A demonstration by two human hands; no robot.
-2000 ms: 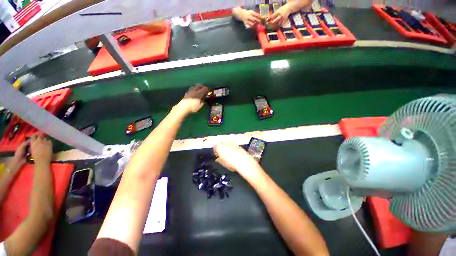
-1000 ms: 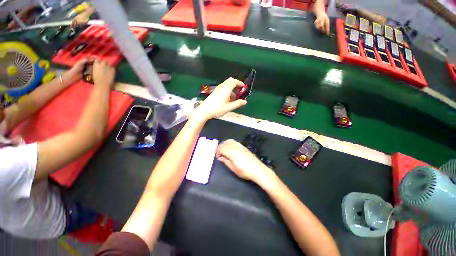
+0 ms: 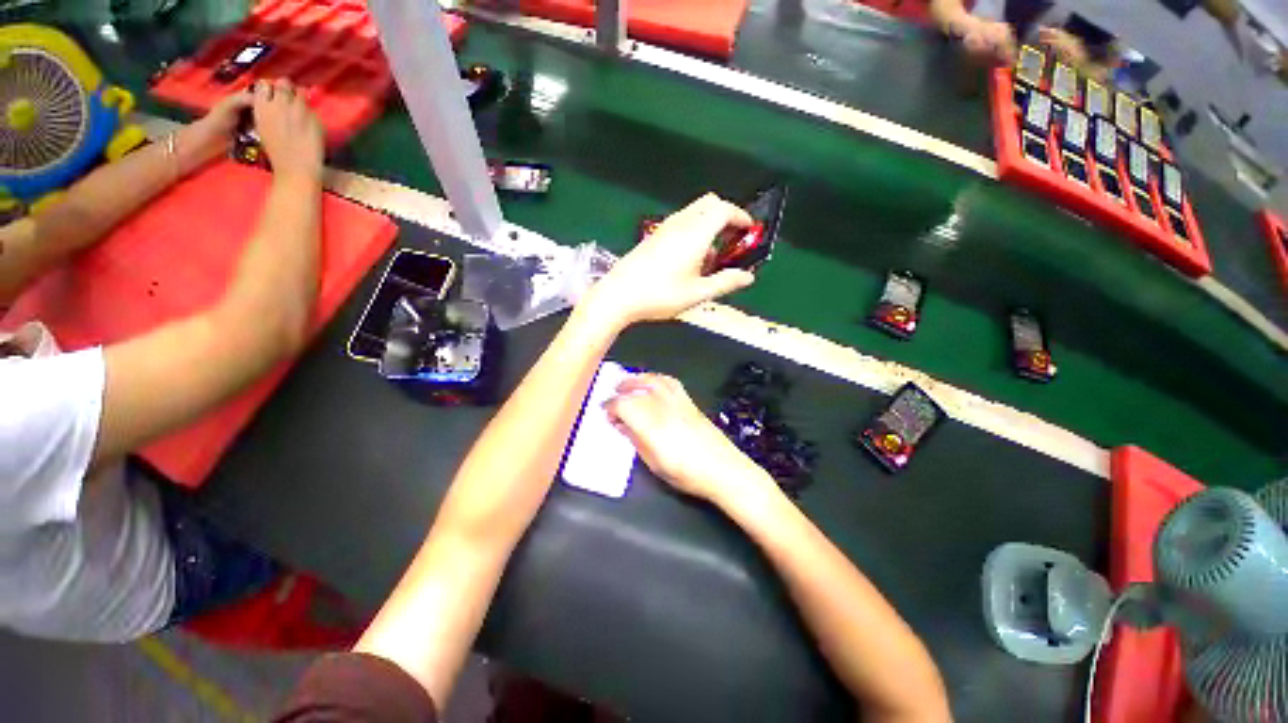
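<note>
My left hand (image 3: 675,269) is over the near edge of the belt and grips a dark phone unit (image 3: 764,232), tilted, with red at its lower end. My right hand (image 3: 675,435) is over the right side of a white-screened smartphone (image 3: 599,449), fingertips curled at the screen; whether they hold a small part cannot be seen. A loose pile of small black parts (image 3: 759,424) lies right of my right hand. Another phone unit (image 3: 903,425) lies on the mat at the belt's edge, right of the pile.
More phone units (image 3: 897,304) lie on the green belt (image 3: 833,247). A parts box (image 3: 437,348), a clear plastic bag (image 3: 526,287) and a metal post (image 3: 441,134) are at left, beside a neighbour's arms (image 3: 212,346). A desk fan (image 3: 1215,565) stands at right.
The view has swung to the left. My left hand has picked a phone unit up off the belt. My right hand has moved from beside the black pile to the smartphone.
</note>
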